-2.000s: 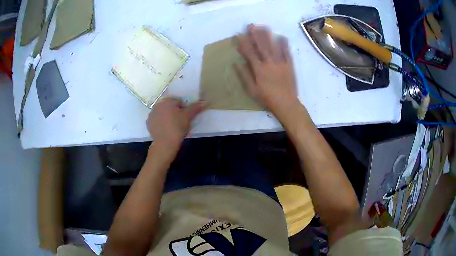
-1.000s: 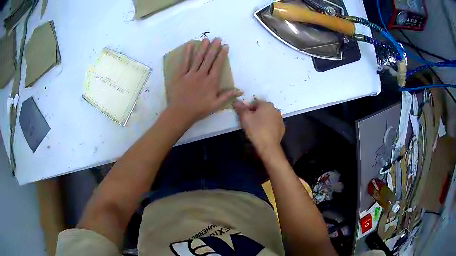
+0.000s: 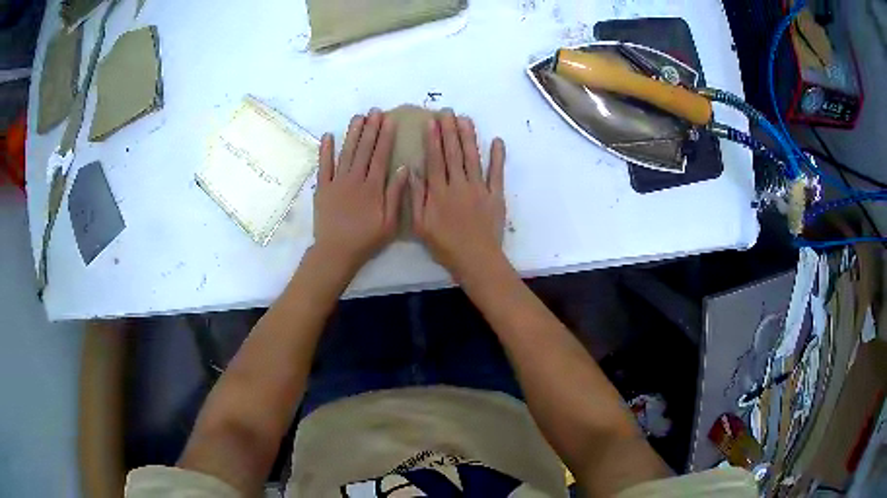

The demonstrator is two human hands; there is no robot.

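Note:
A khaki pocket piece [image 3: 409, 146] lies on the white table in front of me, mostly covered by my hands. My left hand [image 3: 358, 190] is flat on its left part and my right hand [image 3: 459, 195] is flat on its right part. The fingers of both point to the far side, and the thumbs nearly meet in the middle. Neither hand grips anything. The cloth's side edges are hidden. A cream pocket template [image 3: 258, 170] lies just left of my left hand.
The steam iron [image 3: 618, 112] sits on a dark iron rest [image 3: 678, 178] at right, with blue hoses [image 3: 778, 126] behind. A khaki stack [image 3: 384, 21] is at the far edge. Khaki pieces [image 3: 126, 83], strips and a grey template [image 3: 95, 212] lie at left. A cluttered shelf is lower right.
My right hand has moved from the cloth's near right corner to lie flat on it. My left hand now lies flat on the left part. The camera view has shifted.

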